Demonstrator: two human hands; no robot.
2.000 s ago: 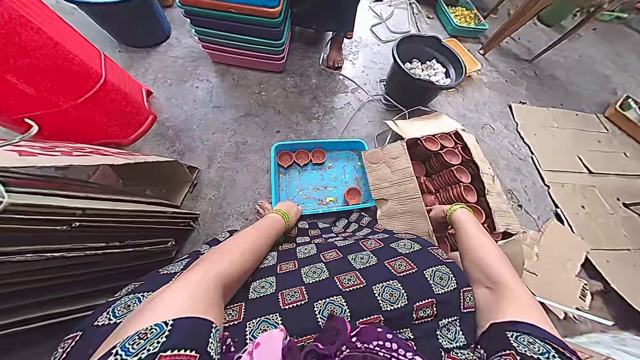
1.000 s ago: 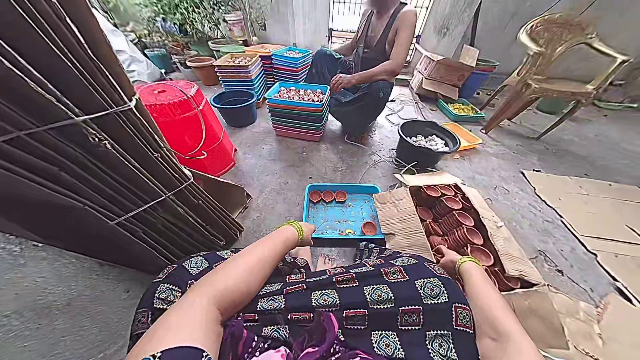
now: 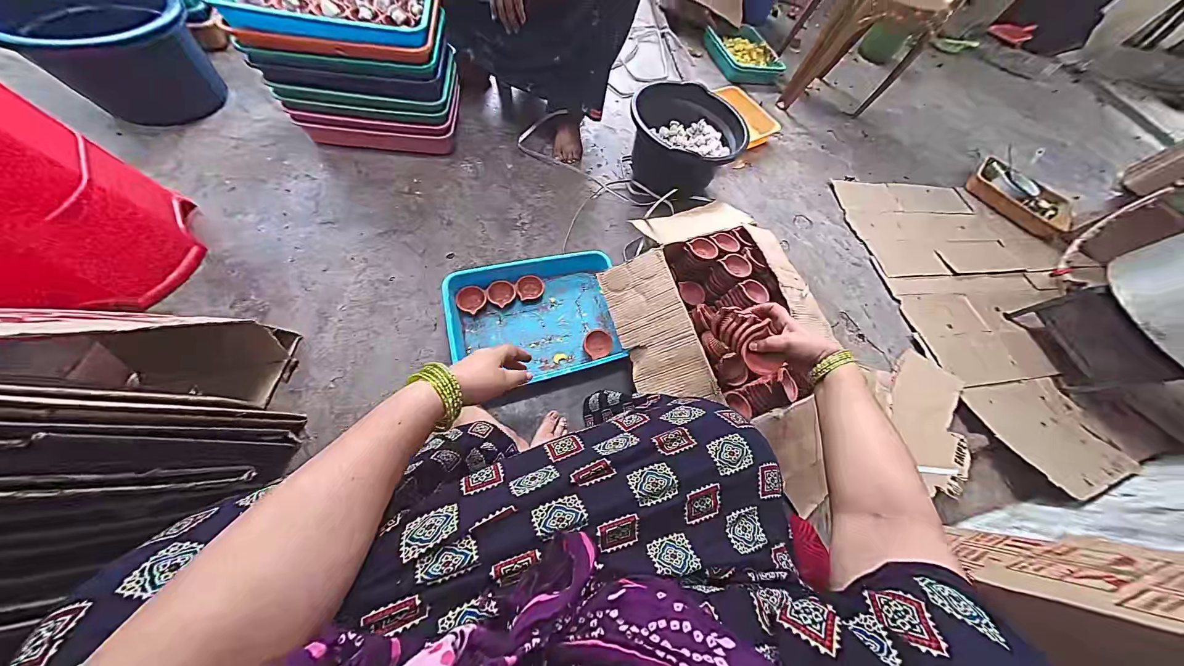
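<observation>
A blue plastic tray (image 3: 555, 319) lies on the floor in front of me. Three clay diya lamps (image 3: 500, 294) stand in a row at its back left, and a single clay lamp (image 3: 598, 344) is near its front right. My left hand (image 3: 497, 372) is at the tray's front left edge, fingers apart and holding nothing. Right of the tray is an open cardboard box (image 3: 661, 319) filled with nested clay lamps (image 3: 740, 294). Inside it, my right hand (image 3: 786, 340) has its fingers around a stack of clay lamps (image 3: 740, 330).
A black bucket (image 3: 680, 171) with whitish pieces stands behind the box. Stacked coloured trays (image 3: 370, 134) and a person's bare foot (image 3: 568, 143) are farther back. At left are a red tub (image 3: 111, 222) and folded cardboard (image 3: 139, 416); flattened cardboard (image 3: 980, 314) lies at right.
The view has swung up and back down. My right hand has moved from the box's near right part farther into the box and onto a stack of lamps. The lamps in the tray have not changed.
</observation>
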